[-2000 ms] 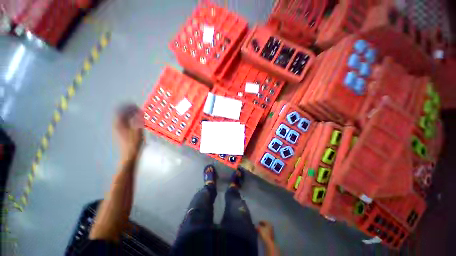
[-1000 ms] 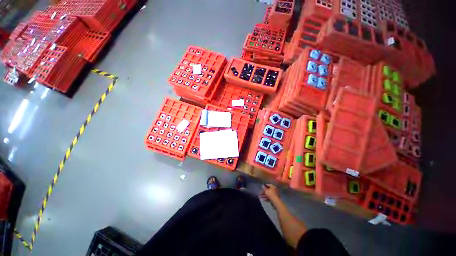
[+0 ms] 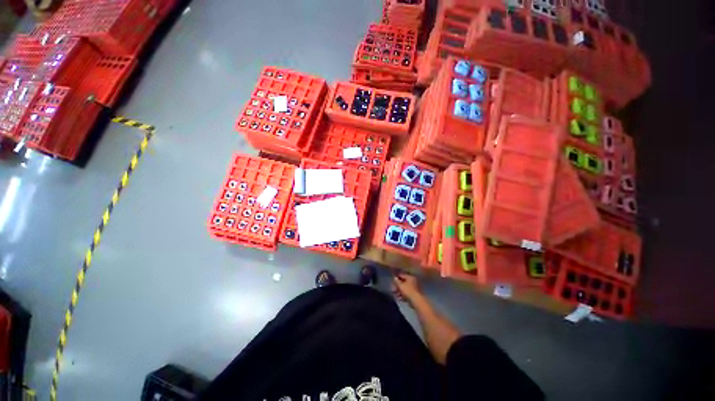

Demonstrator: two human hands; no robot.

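Observation:
Count sheets [image 3: 328,222] lie on a red-orange compartment tray [image 3: 362,184] in front of my feet, with a white paper with a pale blue strip [image 3: 321,181] just above them. A tray of small parts [image 3: 251,211] with a label [image 3: 267,196] stands to their left. A tray of light-blue housings [image 3: 404,207] stands to their right. My right hand [image 3: 404,287] hangs low beside my feet, below the trays and touching none of them. It is small and blurred, so whether it holds anything is unclear. My left hand is out of the picture.
Stacked trays hold lime-green housings [image 3: 584,125], more light-blue housings [image 3: 469,90] and black parts [image 3: 380,106]. Empty-looking trays [image 3: 521,184] lie tilted at right. More stacks [image 3: 86,59] stand far left, beyond floor tape [image 3: 100,227]. A black crate [image 3: 168,384] is at bottom left.
My left hand, seen over the floor two seconds ago, has left the picture. My right hand now shows higher in view, near the trays' front edge. The view has shifted and shows more far stacks.

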